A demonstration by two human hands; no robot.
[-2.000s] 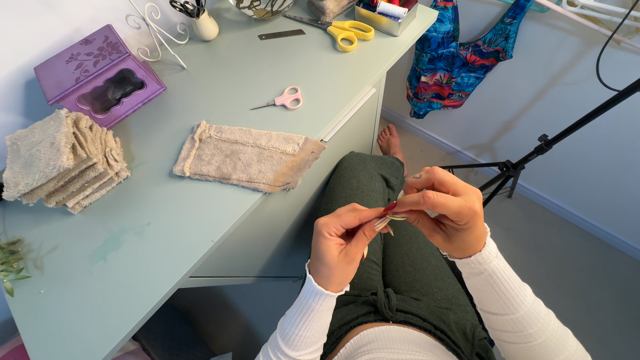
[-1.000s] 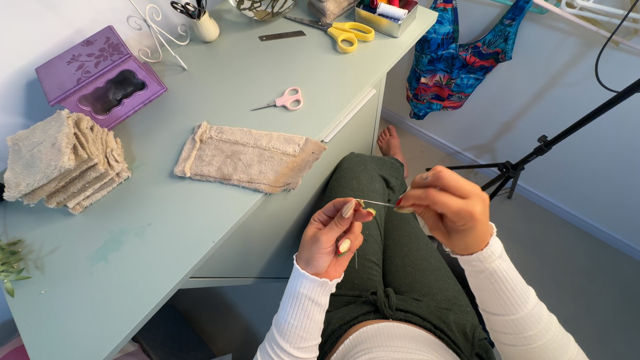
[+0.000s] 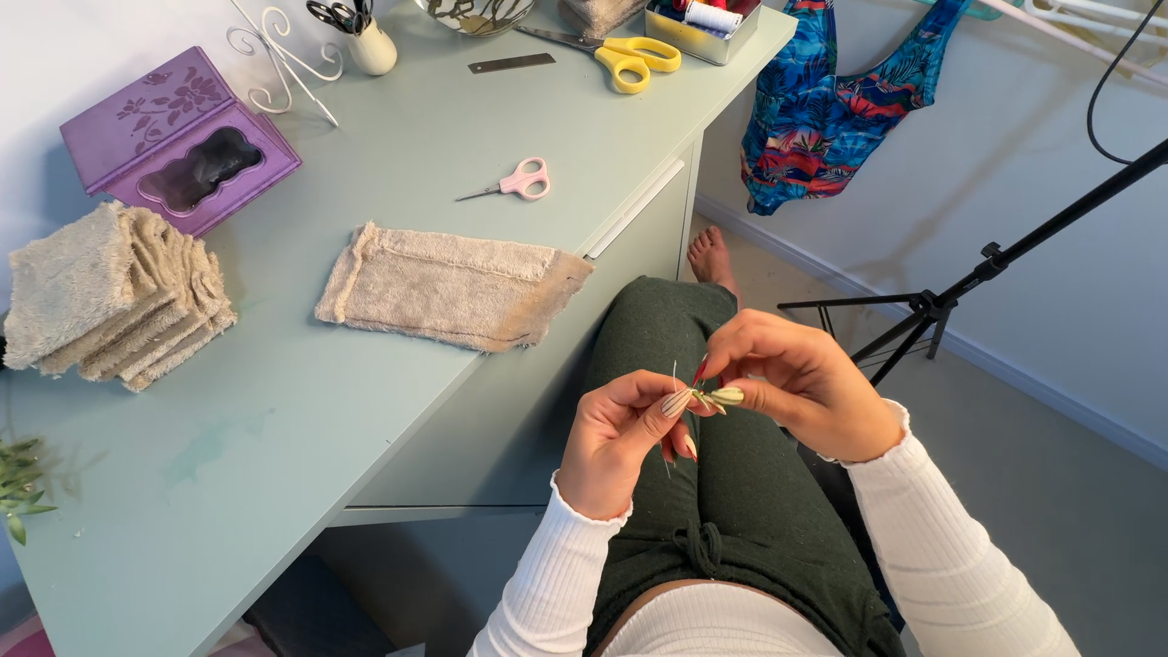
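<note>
Above my lap, my left hand (image 3: 630, 433) pinches a thin pale thread (image 3: 675, 370) between thumb and forefinger, with a loose end hanging below. My right hand (image 3: 803, 383) meets it fingertip to fingertip, its thumb and forefinger at the same thread; whether a needle is there cannot be made out. On the desk to the left lies a beige terry cloth piece (image 3: 447, 287), seamed along its edges, one corner at the desk edge. Small pink-handled scissors (image 3: 525, 180) lie beyond it. A stack of folded beige terry cloths (image 3: 119, 297) sits at the far left.
Yellow-handled scissors (image 3: 630, 64), a metal ruler strip (image 3: 511, 64) and a tin of thread spools (image 3: 707, 32) lie at the desk's back. A purple case (image 3: 192, 146) stands open behind the stack. A black tripod (image 3: 931, 306) stands on the floor at right, near a hanging patterned swimsuit (image 3: 821, 109).
One second ago my hands were apart with the thread stretched between them. My right hand has moved back to my left, and the fingertips now meet. The cloths and scissors have not moved.
</note>
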